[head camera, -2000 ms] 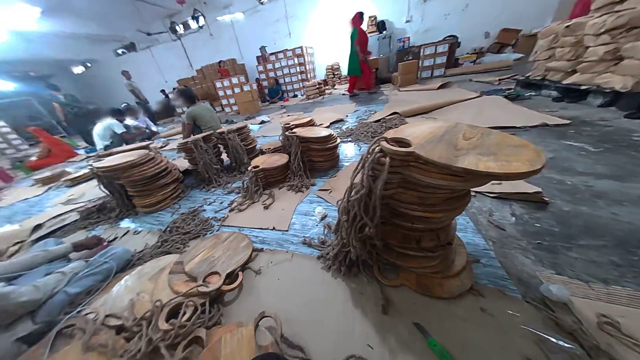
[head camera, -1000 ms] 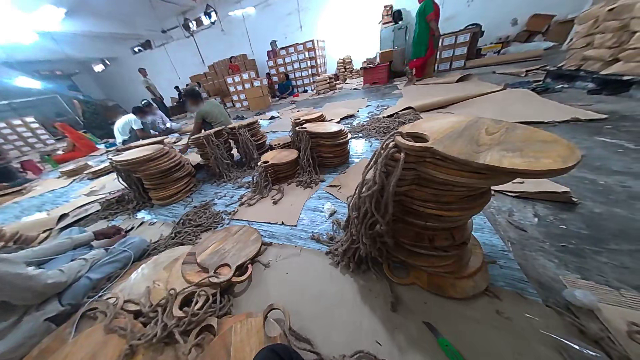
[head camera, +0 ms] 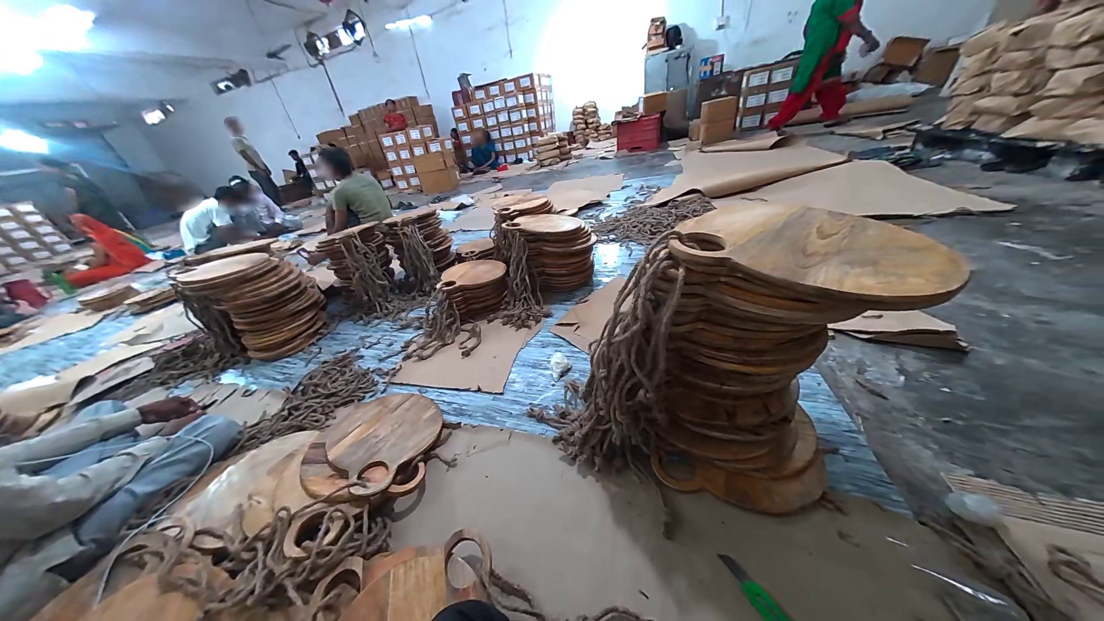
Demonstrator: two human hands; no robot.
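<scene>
Neither my left hand nor my right hand shows in the head view. A tall stack of round wooden boards [head camera: 733, 371] with ring handles stands at the centre right, its grey-brown rope loops [head camera: 625, 379] hanging down the left side. At the lower left, loose wooden boards [head camera: 388, 435] lie overlapped, with tangled rope [head camera: 285, 552] over them. A knife with a green handle [head camera: 761, 599] rests on the cardboard sheet [head camera: 517, 509] at the bottom. A small dark rounded thing [head camera: 470, 611] shows at the bottom edge; what it is, I cannot tell.
A seated person's legs [head camera: 112, 492] and hand are at the left edge. More board stacks [head camera: 259, 302] stand behind. Several people sit or stand farther back, near cartons [head camera: 504, 112]. A person in green and red [head camera: 815, 65] is at the upper right, near piled wrapped packages [head camera: 1035, 78].
The person in green and red has moved to the right along the back wall. The view has shifted somewhat. The board stacks and the green-handled knife have not plainly moved.
</scene>
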